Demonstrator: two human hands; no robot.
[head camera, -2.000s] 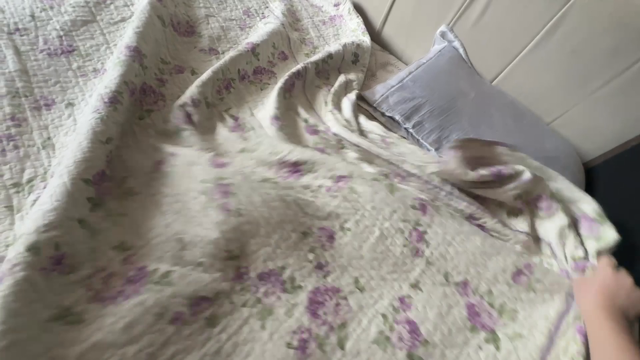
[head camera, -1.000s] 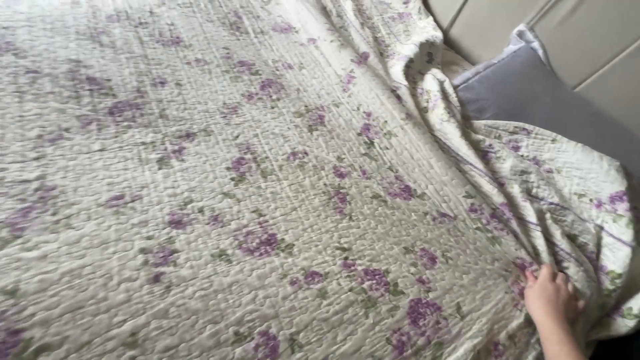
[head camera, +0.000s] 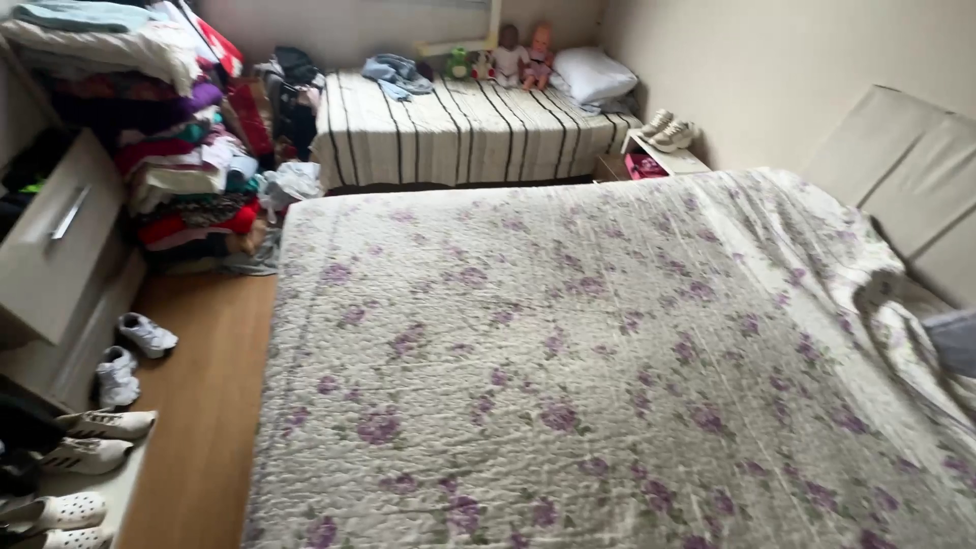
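Neither my left hand nor my right hand shows in the head view now. A quilted bedspread with purple flowers (head camera: 534, 343) lies over the large bed, mostly flat across the middle. Toward the headboard (head camera: 907, 168) its right part is folded and bunched. A grey pillow (head camera: 953, 339) shows in part at the right edge, beside the bunched cloth.
A striped bed (head camera: 473, 137) with dolls and a white pillow (head camera: 595, 75) stands at the back. Piled clothes (head camera: 191, 175) and an open drawer (head camera: 65, 236) are at the left. White sneakers (head camera: 147, 335) stand on the wooden floor (head camera: 206, 366); a small shelf (head camera: 682, 160) holds shoes.
The bedspread was rumpled two seconds ago and now lies flatter. A hand on the cloth at the lower right has gone out of view. The view has swung left and up.
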